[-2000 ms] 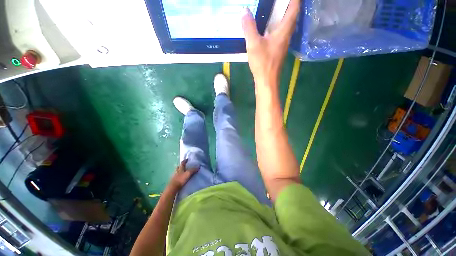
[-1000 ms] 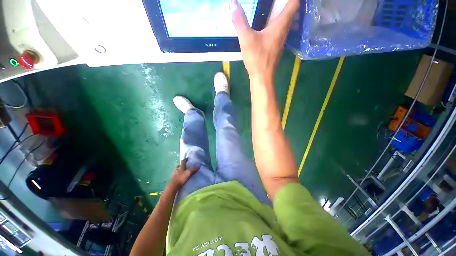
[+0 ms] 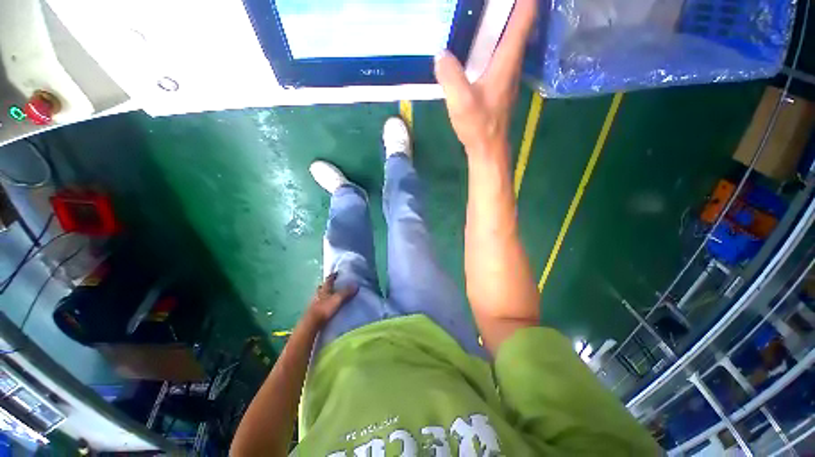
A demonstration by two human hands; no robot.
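The touchscreen point(image 3: 371, 71) is at the top centre, its black frame around a bright blue-white display that the upper edge cuts off. It sits in a white cabinet panel point(image 3: 192, 49). My right hand point(image 3: 483, 103) is bare and spread over the screen's right side. Its thumb tip is on the black frame near the lower right corner, and its other fingers reach up out of the picture. No object shows in it. My left hand point(image 3: 332, 300) is bare and rests on my thigh, with fingers apart and nothing visible in it.
A blue crate point(image 3: 666, 76) lined with clear film is right of the screen. A red emergency stop knob point(image 3: 40, 108) and a small green button point(image 3: 17, 113) are at the upper left. A cardboard box point(image 3: 767, 134) and orange and blue items are at the far right. The floor is green with yellow lines.
My right hand's thumb has moved from over the display down to the frame's lower right corner. The view has shifted slightly. My left hand stays on my thigh.
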